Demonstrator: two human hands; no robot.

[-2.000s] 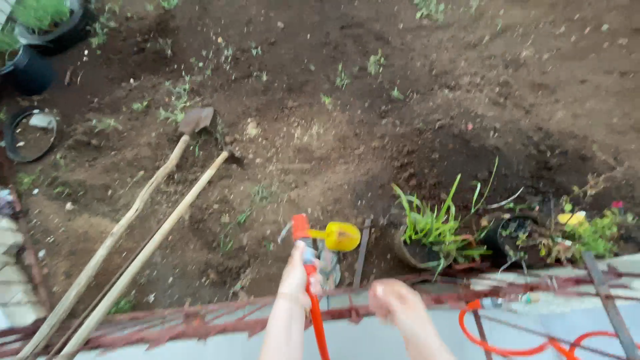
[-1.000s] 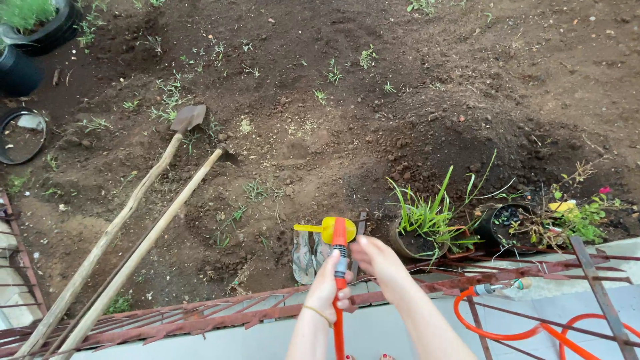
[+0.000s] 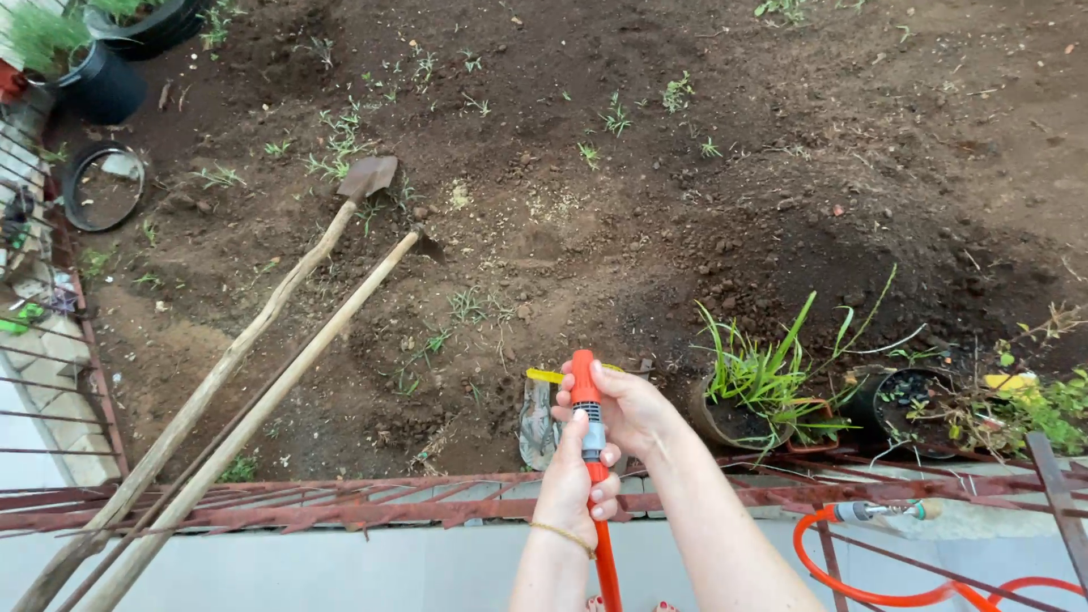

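An orange hose nozzle with a grey connector joins an orange garden hose at the lower middle. My left hand, with a thin bracelet at the wrist, is closed around the connector and hose end. The fingers of my right hand grip the nozzle's orange front part. Just beyond my hands, the yellow handle of a small tool shows; the rest is mostly hidden behind them. Grey patterned gloves or shoes, which I cannot tell apart, lie on the soil beside it. No water is visible at the nozzle.
A rusty metal railing runs below the soil bed. A shovel and another wooden-handled tool lean over it at left. Potted plants stand at right, black pots at upper left. More hose connects to a tap at lower right.
My right hand, apart from the nozzle two seconds ago and beside it one second ago, now holds its front. The yellow tool is now mostly hidden behind my hands.
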